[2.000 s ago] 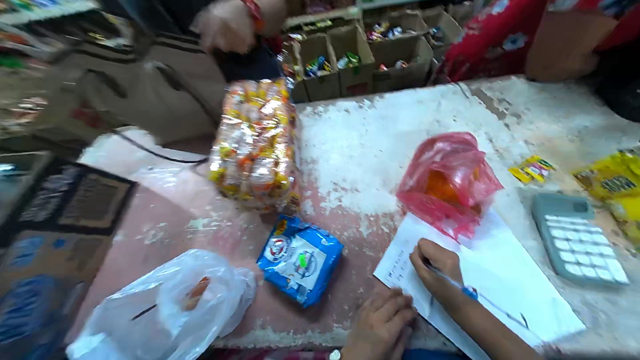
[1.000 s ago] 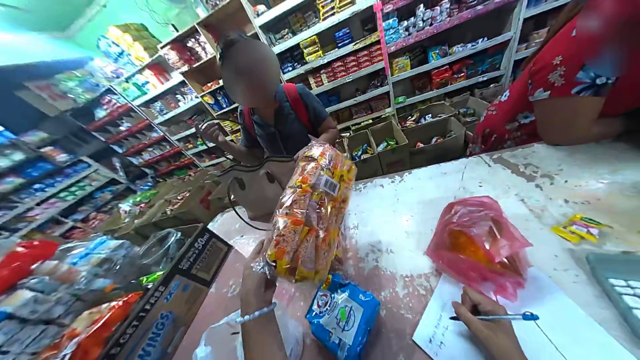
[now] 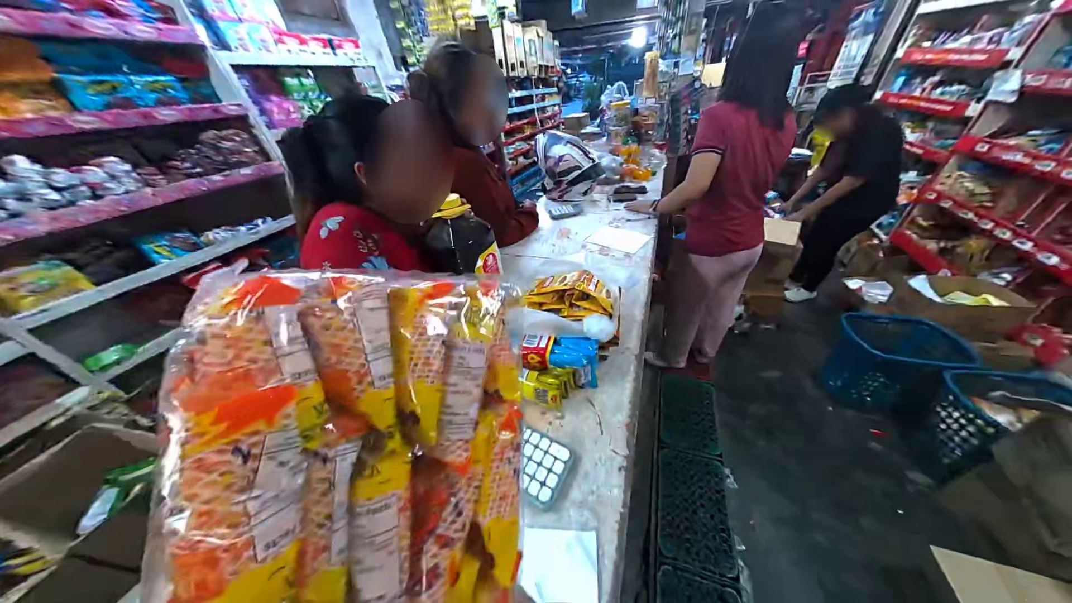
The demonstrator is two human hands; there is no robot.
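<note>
A large clear plastic pack of orange and yellow snack packets [image 3: 335,444] fills the lower left of the head view, upright and very near the camera. Neither my left hand nor my right hand can be made out; the pack hides whatever is behind it. Right of the pack, partly covered by it, a calculator [image 3: 544,469] and a sheet of white paper [image 3: 559,565] lie on the worn counter [image 3: 607,435]. Farther along are yellow snack packets [image 3: 571,293], blue packets [image 3: 574,352] and a dark bottle with a yellow cap [image 3: 462,239].
Two people are left of the counter; a person in a maroon shirt [image 3: 741,176] stands at its right, with a person in black [image 3: 854,184] beyond. Stocked shelves [image 3: 126,197] line the left side. Blue baskets [image 3: 896,356] and cardboard boxes stand on the right floor.
The view has swung far to the right along the counter. The snack pack, held by my left hand a second ago, now looms close to the camera. My writing hand has left the view.
</note>
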